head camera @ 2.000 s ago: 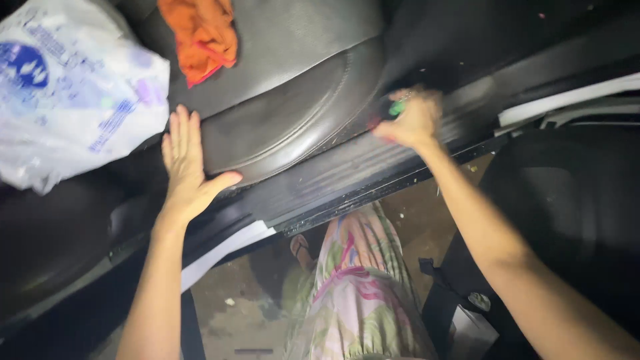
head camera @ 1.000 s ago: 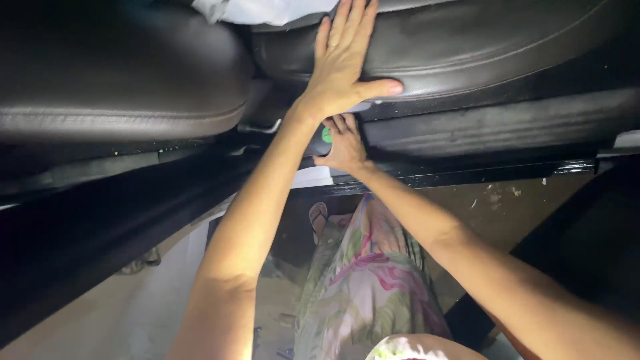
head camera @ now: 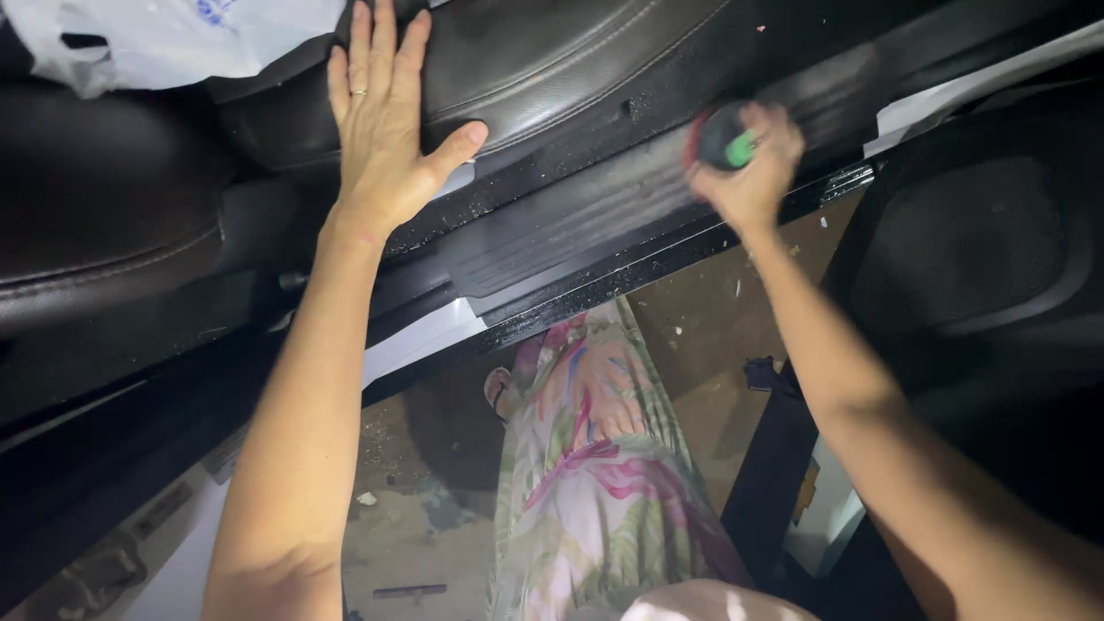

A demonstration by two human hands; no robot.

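Observation:
My left hand (head camera: 379,129) lies flat with fingers spread on the edge of a dark leather car seat (head camera: 535,60). My right hand (head camera: 759,164) grips a round dark tool with a green centre and reddish rim (head camera: 720,138), blurred, over the ribbed door sill trim (head camera: 569,216). Its exact kind cannot be told. Light crumbs and dust lie along the sill beside the seat base.
A white plastic bag (head camera: 190,43) rests on the seat at top left. The open car door (head camera: 975,233) stands at right. Below are a floral garment (head camera: 612,483), a sandalled foot (head camera: 498,388) and the ground with scattered debris (head camera: 366,498).
From one second ago, my right hand has moved right along the sill with the round tool, away from my left hand. The orange cloth seen two seconds ago is out of view. The view has shifted.

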